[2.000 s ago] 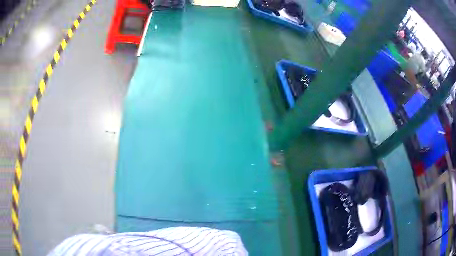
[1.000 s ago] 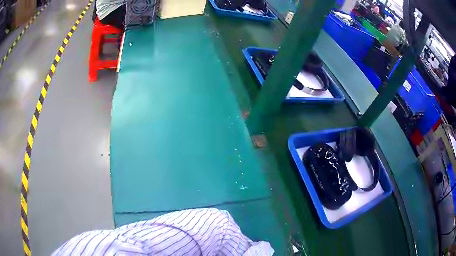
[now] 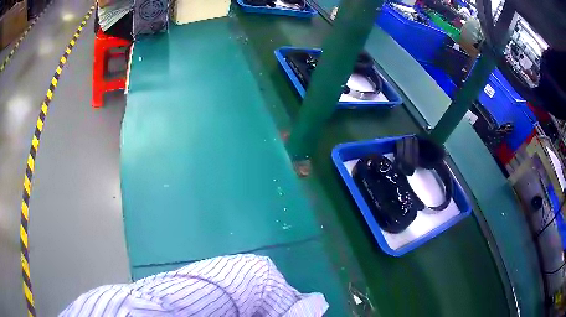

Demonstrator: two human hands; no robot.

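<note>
A blue tray (image 3: 373,230) with a white liner (image 3: 428,226) lies on the dark green belt, right of centre. In it are black over-ear headphones (image 3: 448,186), with the cups at the back and the band curving to the right. A glossy black bumpy item (image 3: 386,193) lies beside them on the left; I cannot tell if it is a pouch or a wrapped part. Neither of my hands is in view. Only a striped white sleeve or garment (image 3: 205,288) shows at the bottom edge.
A second blue tray (image 3: 391,102) with headphones stands farther up the belt (image 3: 372,127), partly behind a green post (image 3: 332,74). Another tray (image 3: 279,11) is at the top edge. A teal ledge (image 3: 198,155) runs left of the belt. A red stool (image 3: 110,71) and a seated person's sleeve are at upper left.
The trays, post and stool have shifted left and up in the view. More of the belt's near part shows below the nearest tray. The striped cloth remains at the bottom edge.
</note>
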